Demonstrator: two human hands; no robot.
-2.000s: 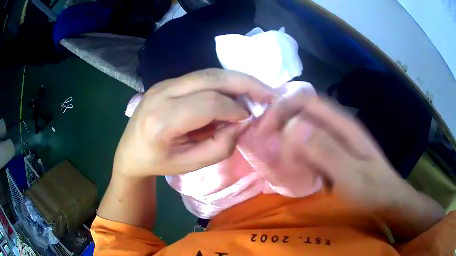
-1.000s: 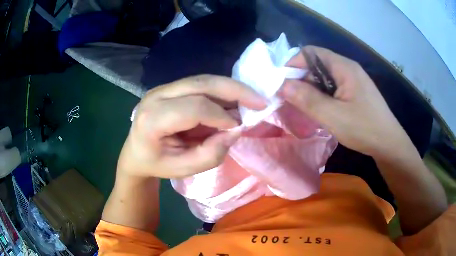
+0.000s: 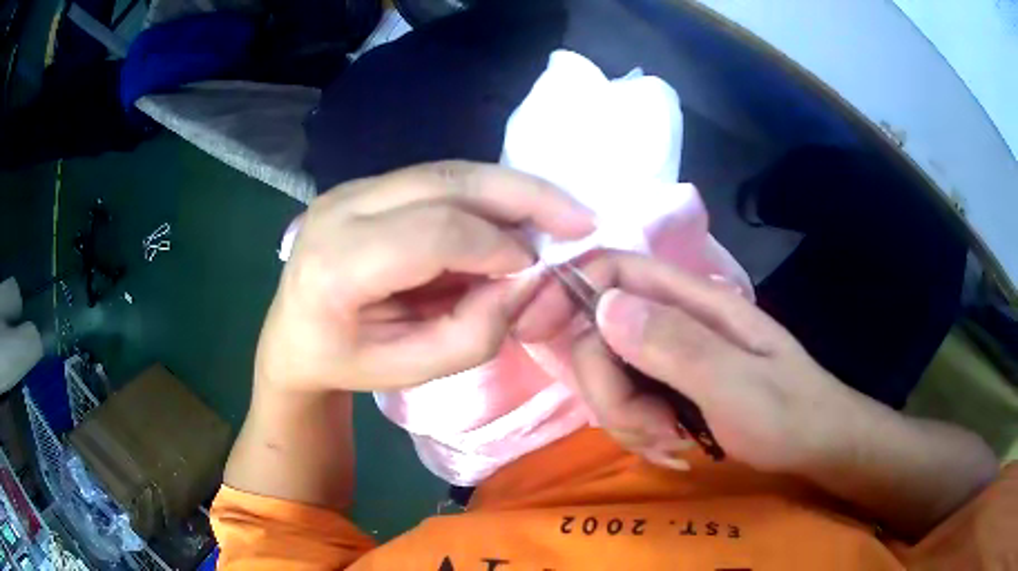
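Note:
A white fabric piece (image 3: 597, 128) stands up above my fingertips, joined to or lying against the pink satin fabric (image 3: 469, 413) bunched on my lap. My left hand (image 3: 413, 279) pinches the fabric edge between thumb and fingers. My right hand (image 3: 714, 357) holds dark thread snips (image 3: 679, 410). Their thin pointed blades reach the pinched edge at my left fingertips, and the dark handle end shows below my right palm. The exact contact point of the blades is too small to tell.
A pale table (image 3: 826, 84) with a worn edge curves along the upper right. A cardboard box (image 3: 154, 441) and a white wire rack (image 3: 84, 390) stand at the lower left on the green floor (image 3: 201, 268). A grey cloth-like surface (image 3: 229, 128) and blue item lie upper left.
My right hand has come down from the white fabric to my left fingertips, turning the snips so their blades point at the edge. My left hand keeps its pinch nearly in place.

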